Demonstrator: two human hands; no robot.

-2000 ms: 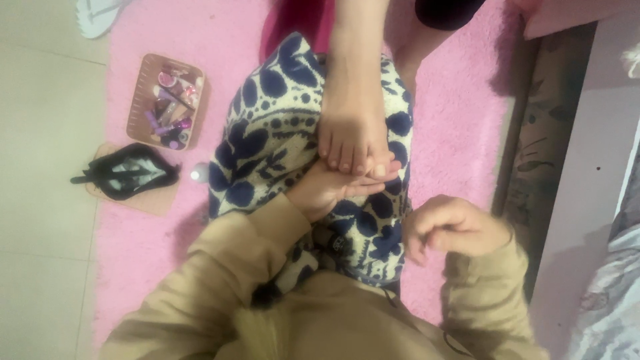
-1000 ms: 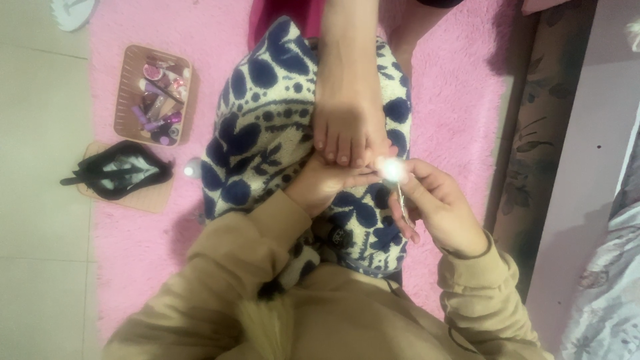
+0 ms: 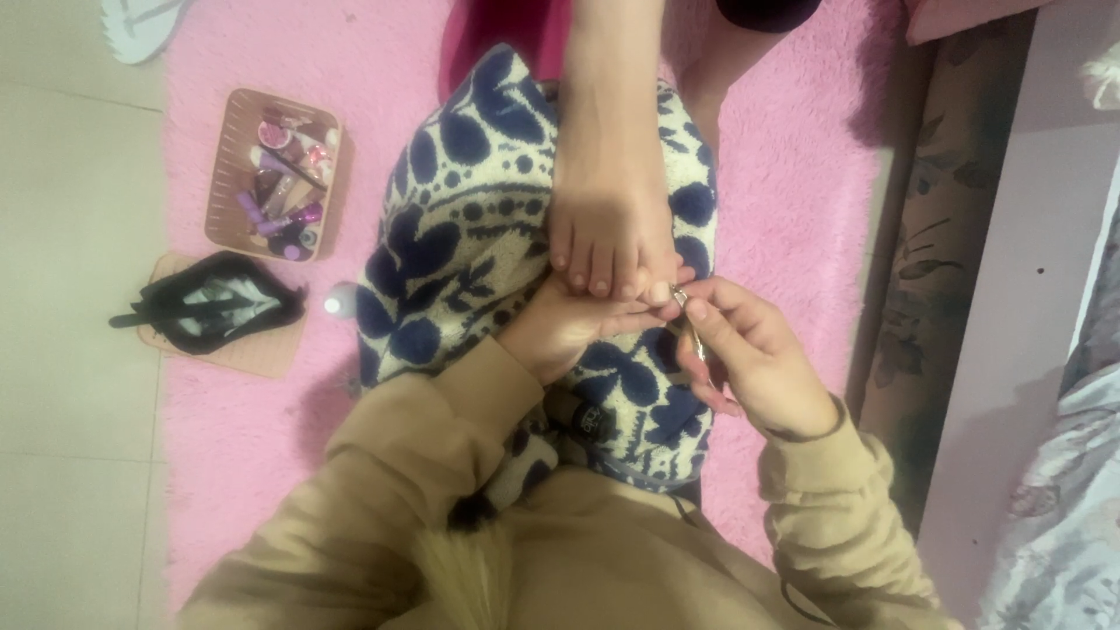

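Another person's bare foot rests over a blue and white patterned towel on my lap. My left hand lies under the toes, its fingers reaching beneath the big toe and holding it. In my right hand is a small shiny metal nail nipper, its tip touching the outer edge of the big toe's nail. Whether its jaws are apart is too small to tell.
On the pink rug at left stand a plastic basket of cosmetics and brushes, a black pouch and a small bottle. A magenta container is behind the towel. A grey panel runs along the right.
My right hand was beside the towel without a visible tool; a second ago it held a bright shiny tool near the big toe. Now the tool's tip is at the nail. My left hand stays under the toes.
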